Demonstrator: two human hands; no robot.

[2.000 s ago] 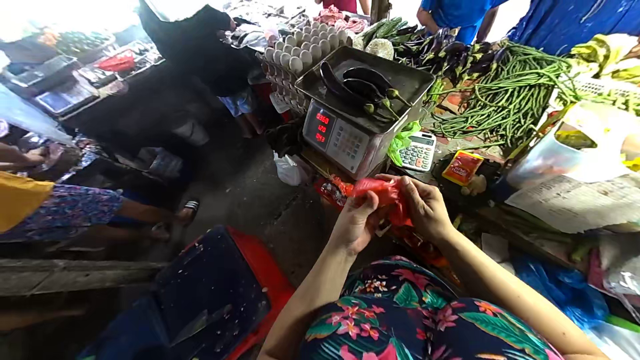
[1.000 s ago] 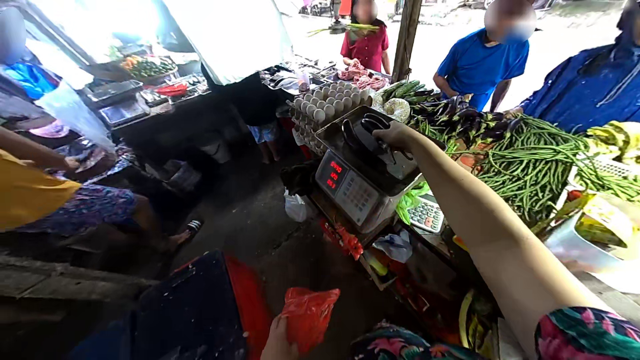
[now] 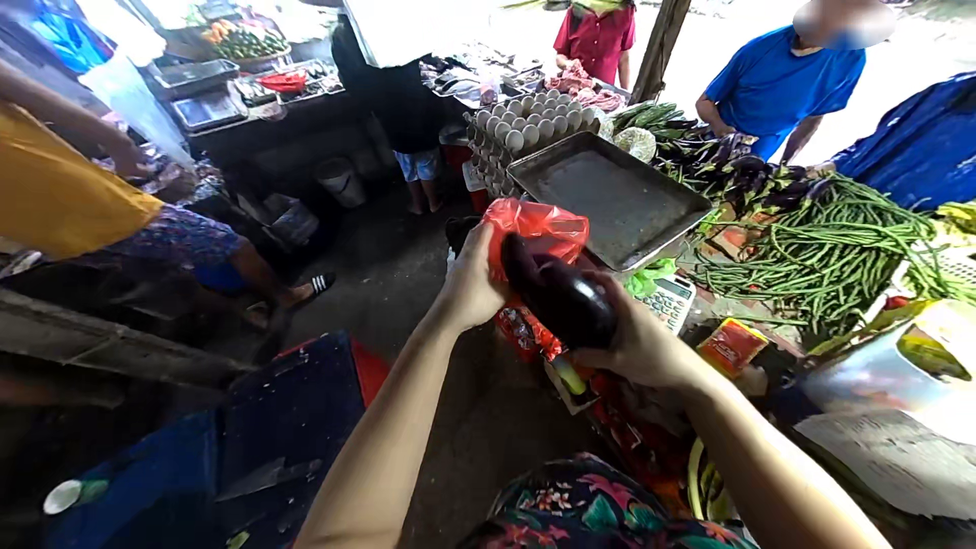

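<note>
My left hand [image 3: 474, 286] grips a thin red plastic bag [image 3: 543, 221] by its near left side. Dark purple eggplants [image 3: 568, 301] are in my right hand [image 3: 637, 339], with their far ends at the bag's mouth, partly inside it. How many eggplants there are is hard to tell, since they overlap. Just beyond my hands, the metal pan [image 3: 610, 194] of the weighing scale holds nothing. The scale's body and display are hidden behind the bag and my hands. A calculator [image 3: 669, 301] lies right of the pan's near corner.
Egg trays [image 3: 534, 122] are stacked behind the pan. To the right are long green beans [image 3: 816, 252], more eggplants [image 3: 762, 171] and a red and yellow packet [image 3: 732, 347]. A blue lidded box [image 3: 293, 419] stands low at left. People stand across the stall and at far left.
The eggplants that lay on the scale pan are now in my right hand, at the red bag. My left hand has come up from low down with the bag.
</note>
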